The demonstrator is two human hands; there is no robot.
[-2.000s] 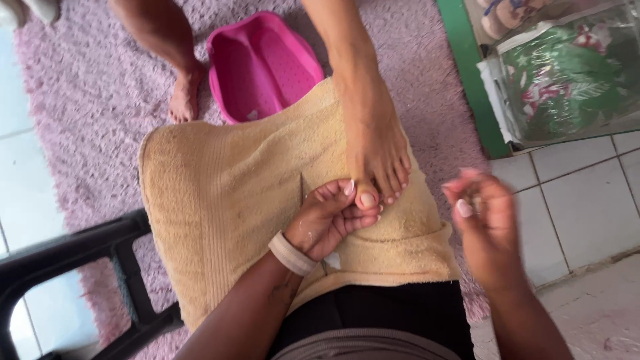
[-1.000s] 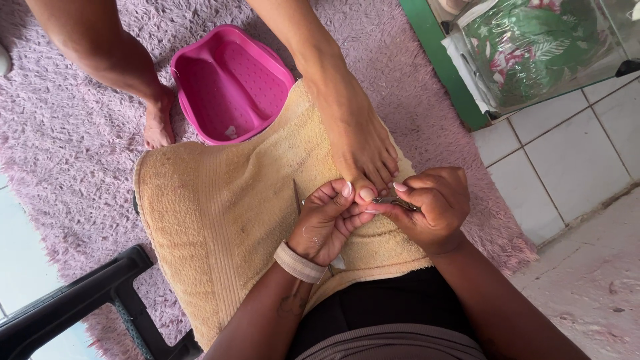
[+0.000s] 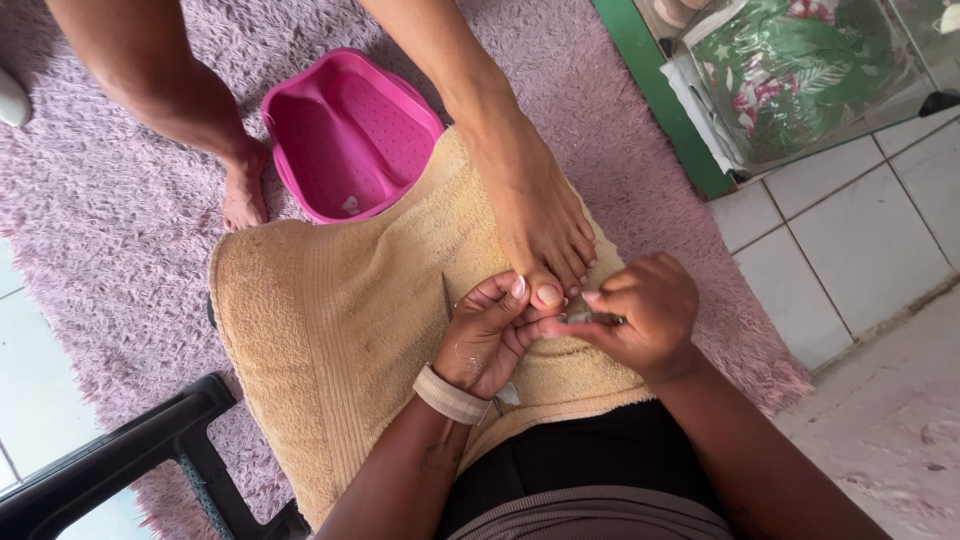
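Another person's foot point(image 3: 529, 202) rests on a yellow towel point(image 3: 375, 300) spread over my lap. My left hand point(image 3: 487, 330) grips the big toe point(image 3: 547, 293) from its side and underneath. Close beside the toe tip, my right hand point(image 3: 637, 319) is closed on a small metal tool point(image 3: 592, 319), blurred and mostly hidden by the fingers, so its kind is not clear. A thin pointed metal implement point(image 3: 447, 292) lies on the towel by my left hand, partly covered by it. A bit of white material point(image 3: 510, 394) shows below my left wrist.
A pink plastic foot basin point(image 3: 352, 135) stands on the shaggy pink rug point(image 3: 150, 300), near the person's other foot point(image 3: 246, 187). Black plastic chair parts point(image 3: 120, 457) are at lower left. At upper right stands a glass-sided case with a green base point(image 3: 660, 90), over white floor tiles point(image 3: 870, 232).
My right hand, away from the foot two seconds ago, has come in beside the big toe. My left hand keeps holding the toe. The view has shifted somewhat.
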